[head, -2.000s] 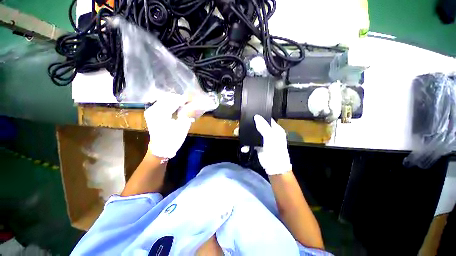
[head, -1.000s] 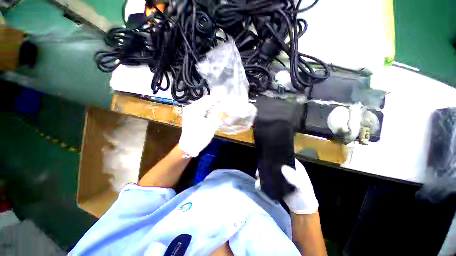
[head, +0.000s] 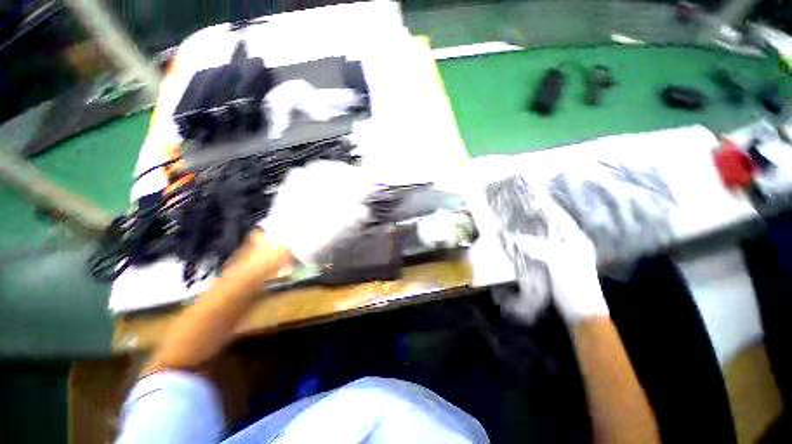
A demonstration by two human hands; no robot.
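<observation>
The whole view is blurred. My left hand (head: 321, 208), in a white glove, is over the black cord heap (head: 217, 212) and beside dark adapters (head: 365, 251); its fingers are not clear. My right hand (head: 569, 273), also gloved, is on a grey, shiny bagged adapter (head: 514, 204) at the front of the white surface, with loose clear plastic hanging below it. More bagged adapters (head: 617, 208) lie just to its right.
Black adapters (head: 221, 95) stand at the back of the bench, beside a white clump of bags (head: 308, 106). A whitish lump (head: 445, 229) is at the wooden front edge (head: 408, 286). A red object (head: 734, 165) is at far right. Brown carton (head: 95, 390) is lower left.
The view has swung to the right. My right hand has moved from in front of the bench to the white surface at the right. My left hand has moved over the cords; its earlier clear bag no longer shows.
</observation>
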